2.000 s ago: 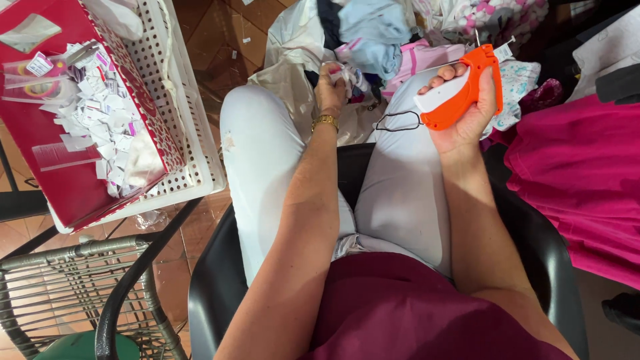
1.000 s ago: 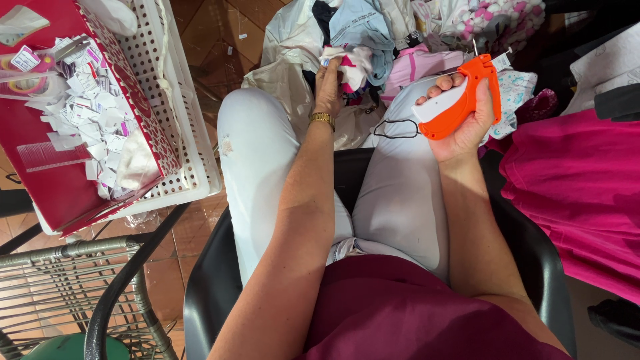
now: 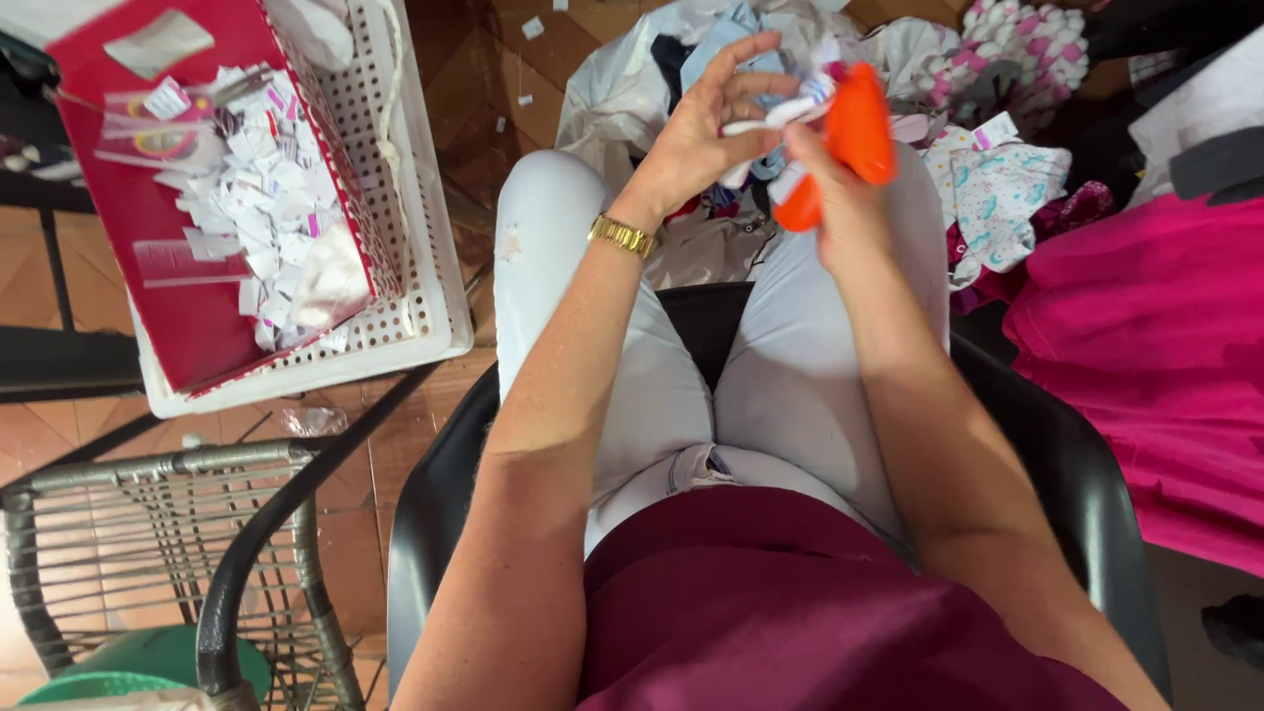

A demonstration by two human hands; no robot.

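Note:
Above the lap, my left hand (image 3: 706, 128) pinches a small white garment (image 3: 790, 109) between thumb and fingers; its exact kind is blurred. My right hand (image 3: 839, 193) holds an orange and white tagging gun (image 3: 859, 128), with its thumb also at the garment's edge. The gun's needle end is not clearly visible. Behind both hands lies a pile of small clothes, with a light blue piece (image 3: 726, 44) near my left fingers and a white printed garment (image 3: 1007, 188) to the right.
At the left, a red box (image 3: 168, 326) of paper tags (image 3: 267, 178) sits on a white perforated plastic basket (image 3: 434, 296). Below it are a wire cart (image 3: 148, 464) and a green tub (image 3: 148, 662). Bright pink fabric (image 3: 1165, 346) hangs at the right. Black chair arms flank the lap.
My left hand has risen from the pile with a small garment. My right hand has brought the tagging gun left and turned it, so that both hands now meet.

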